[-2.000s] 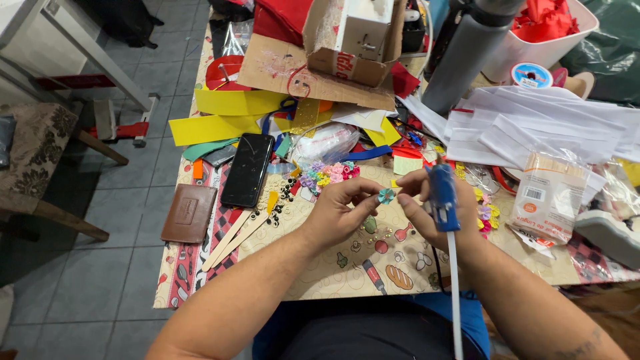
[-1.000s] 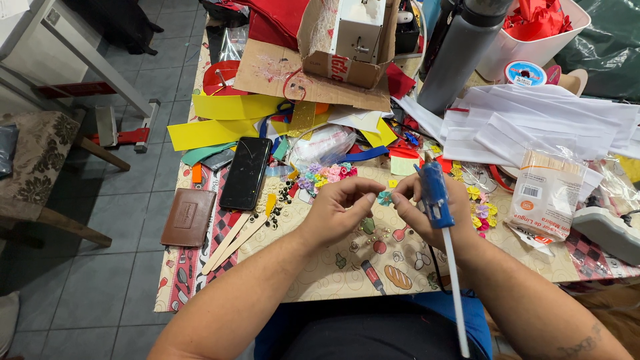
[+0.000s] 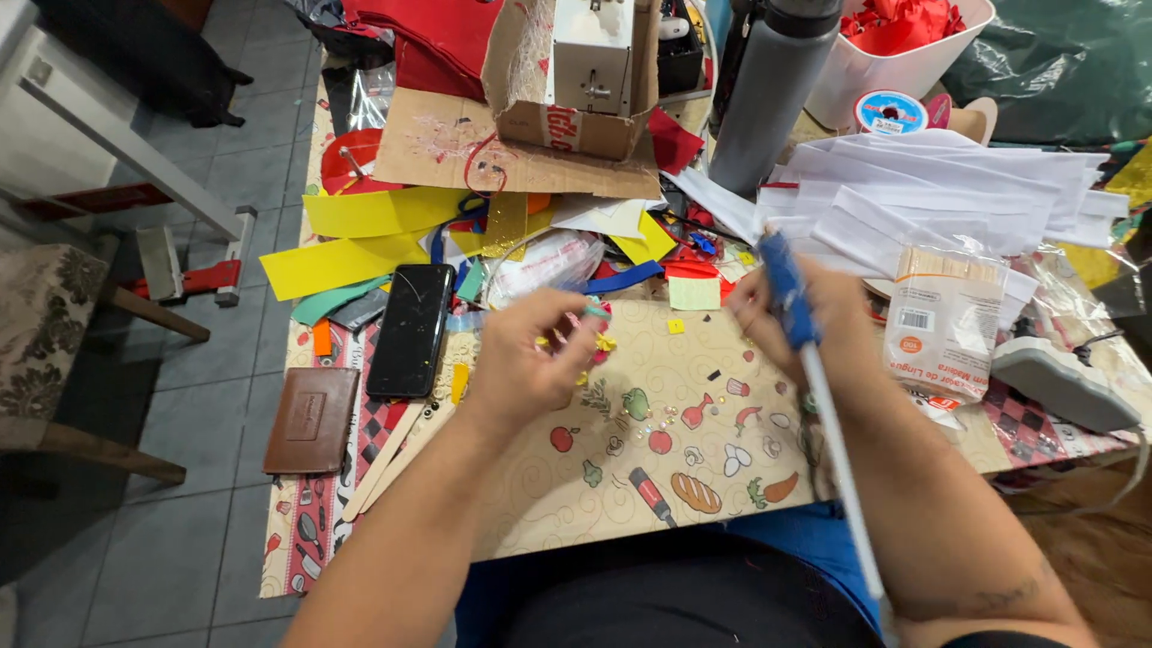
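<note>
My left hand [image 3: 531,355] is at the left middle of the table, its thumb and fingers close around a small teal piece [image 3: 596,311]; whether it pinches the piece is unclear. Small yellow and pink pieces [image 3: 605,343] show by its fingertips. My right hand [image 3: 796,310], blurred, is at the right, apart from the left. It holds a blue hot glue gun [image 3: 786,292] with a white glue stick [image 3: 841,468] sticking out of its back toward me. Between the hands lie a small yellow square [image 3: 676,327] and tiny clear beads [image 3: 664,418] on the printed tablecloth [image 3: 576,504].
A black phone [image 3: 410,330], a brown wallet [image 3: 310,419] and wooden sticks [image 3: 396,459] lie at left. Behind are yellow strips [image 3: 360,256], an opened cardboard box [image 3: 576,135] and a grey bottle [image 3: 765,90]. White fabric pieces [image 3: 936,193] and a pack of sticks [image 3: 940,324] are at right.
My hands, together around a teal flower-like piece before, are now apart: the left has moved left, the right toward the right with the glue gun. Colourful small pieces around them are no longer seen in those places.
</note>
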